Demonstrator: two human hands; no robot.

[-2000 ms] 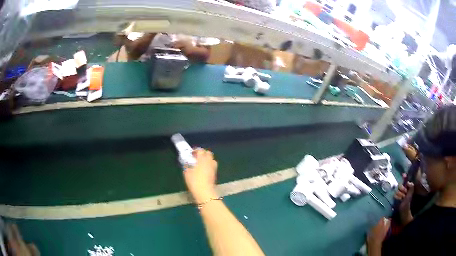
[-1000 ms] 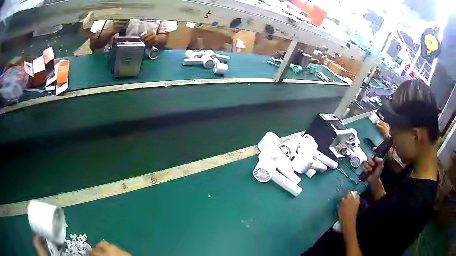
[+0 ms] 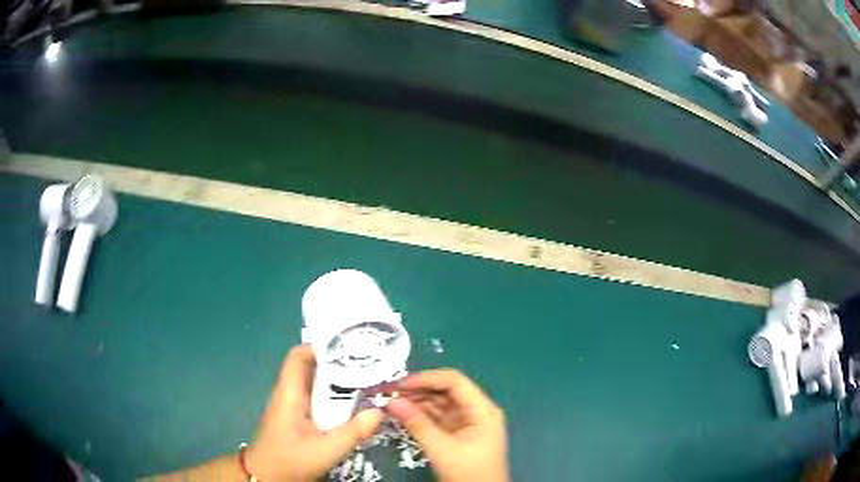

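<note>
A white fan housing [image 3: 354, 315] is held over the bench, its wide drum head up and its round grille facing me. My left hand [image 3: 300, 419] grips its handle [image 3: 332, 400] from the left. My right hand [image 3: 451, 424] has its thumb and finger pinched at a small white part [image 3: 381, 400] just below the head, beside the dark handle opening. Whether the part touches the opening is unclear. Small white plastic parts [image 3: 358, 463] lie in a loose pile under both hands, partly hidden by them.
Two fan housings [image 3: 83, 235] lie at the left on the green bench. More housings [image 3: 802, 344] are grouped at the right edge. A cream strip [image 3: 453, 233] divides bench from the dark green belt [image 3: 377, 141]. Across the belt lie another white fan [image 3: 734, 87] and a blurred grey box [image 3: 608, 21].
The view has swung left and down. The fan housing and both hands now show near the centre, with my right hand at the handle. The neighbouring person is out of view.
</note>
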